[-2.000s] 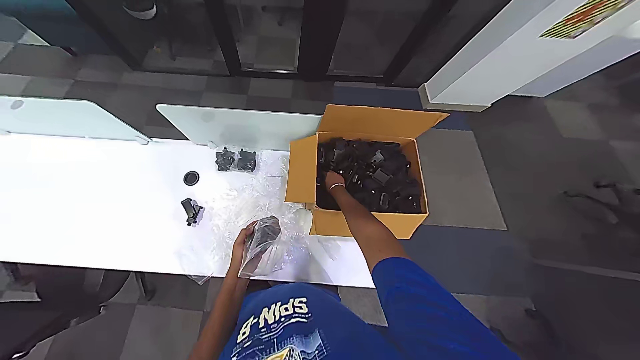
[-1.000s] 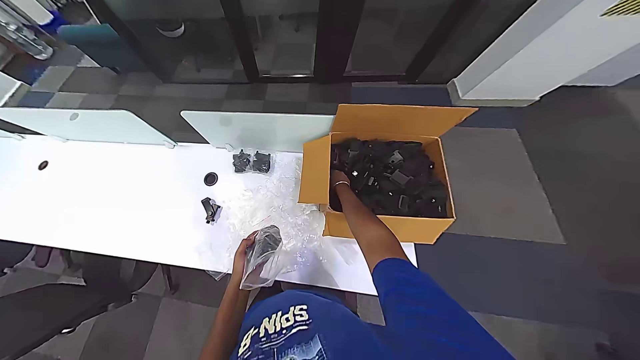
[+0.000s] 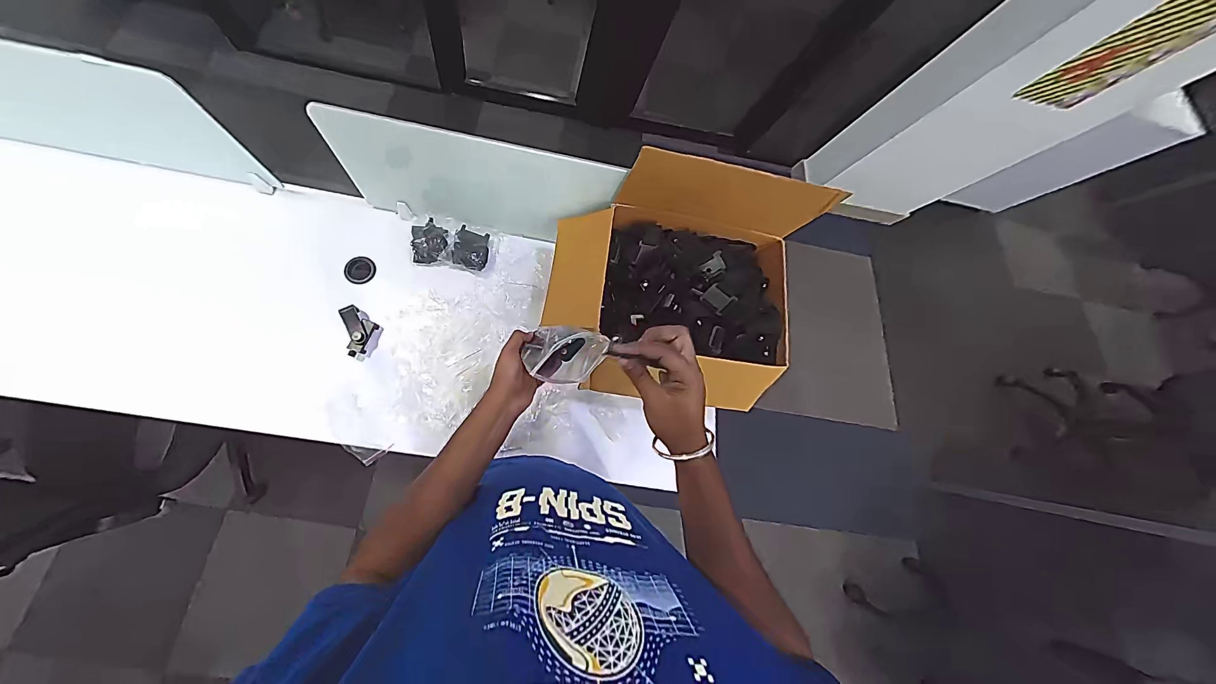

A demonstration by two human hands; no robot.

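Note:
My left hand [image 3: 515, 373] grips a clear plastic bag [image 3: 568, 355] with a dark part inside. At the bag's right end, my right hand [image 3: 670, 380] pinches a small dark piece [image 3: 635, 351]; its exact kind cannot be told. Both hands are above the near left edge of an open cardboard box [image 3: 579, 266], which holds many black plastic parts [image 3: 703, 280]. Two wrapped black parts [image 3: 450, 245] lie by the divider. Farther left on the white table are a black ring-shaped piece [image 3: 360, 270] and a black clamp-like part [image 3: 359, 332].
Crumpled clear plastic bags [image 3: 446, 351] are spread over the white table [image 3: 171, 285] left of the box. Frosted dividers [image 3: 465, 171] line its far edge. A dark chair [image 3: 104, 484] stands at the near left, and the box's far flap [image 3: 722, 190] is raised.
My right hand has come out of the box with a small dark piece between its fingers and is now at the bag. My left hand still holds the bag, now closer to the box.

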